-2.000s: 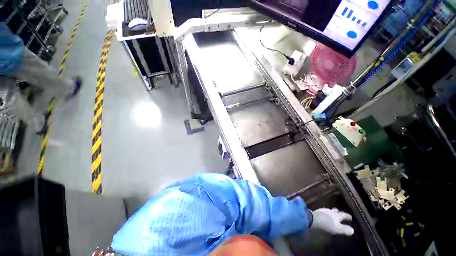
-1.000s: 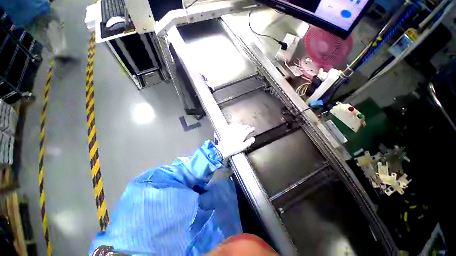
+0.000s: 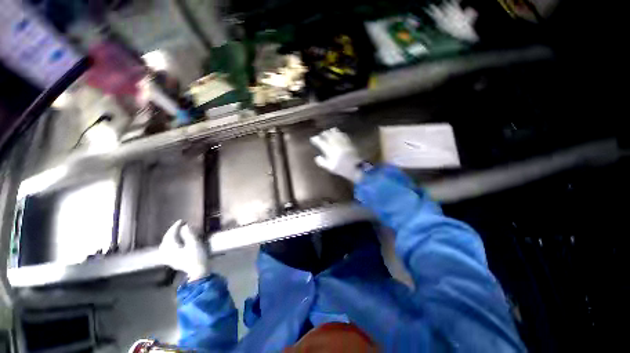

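Observation:
The silver-railed conveyor (image 3: 297, 222) runs across the view, with dark crossbars over bare metal panels. My left hand (image 3: 185, 251), in a white glove, is at the near rail on the left, fingers apart and empty. My right hand (image 3: 337, 155), also white-gloved, is over the conveyor bed left of a white paper sheet (image 3: 419, 146), fingers spread and empty. The sheet lies between the rails. The picture is blurred, so I cannot tell whether the right hand touches the bed.
Beyond the far rail are a pale control box (image 3: 209, 89), pale metal pieces (image 3: 280, 76), black-and-yellow parts (image 3: 336, 58), a green board on white backing (image 3: 407, 38) and a white glove (image 3: 452, 19). A pink fan (image 3: 114, 69) and a monitor (image 3: 34, 52) stand at upper left.
The view has swung round to the right along the conveyor, bringing the paper sheet and green board into view. My right hand has come into view; my left hand is still at the near rail.

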